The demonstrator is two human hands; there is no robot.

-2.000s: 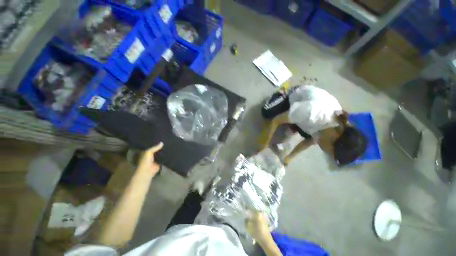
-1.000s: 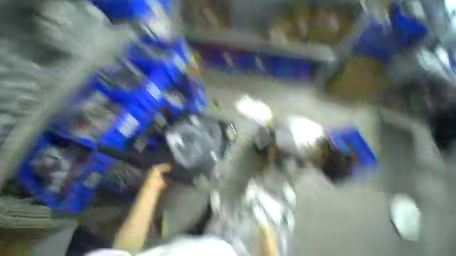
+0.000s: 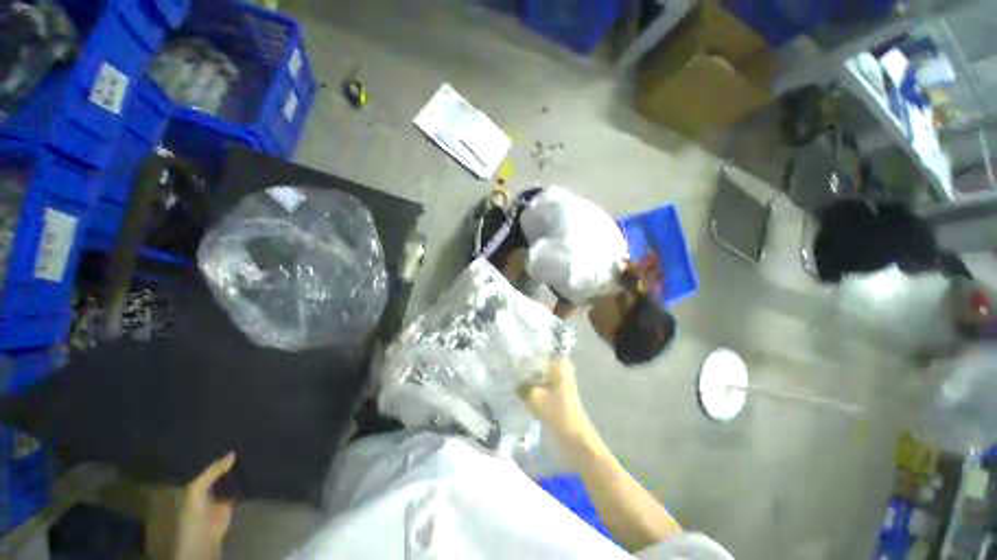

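Observation:
A shiny clear plastic bag of white and dark parts point(image 3: 454, 350) lies against the front of my body. My right hand point(image 3: 550, 392) grips its right side. My left hand point(image 3: 206, 498) is at the front edge of a dark flat board point(image 3: 164, 405), thumb and fingers apart; its lower part is cut off by shadow and blur. Whether it presses on the board is hard to tell. A clear, mostly empty-looking plastic bag point(image 3: 295, 268) lies on the dark surface beyond it.
Blue parts bins point(image 3: 279, 93) are stacked at the left. A person in white point(image 3: 579, 246) crouches ahead beside a blue crate point(image 3: 667, 246). White count sheets point(image 3: 464, 131) lie on the floor. A carton point(image 3: 705, 71), a chair point(image 3: 743, 213) and a round white fan base point(image 3: 723, 385) are farther off.
The view has swung to the right, so bins and board shift left. The filled bag has come closer to my body, and the crouching person's hands are no longer seen reaching to it.

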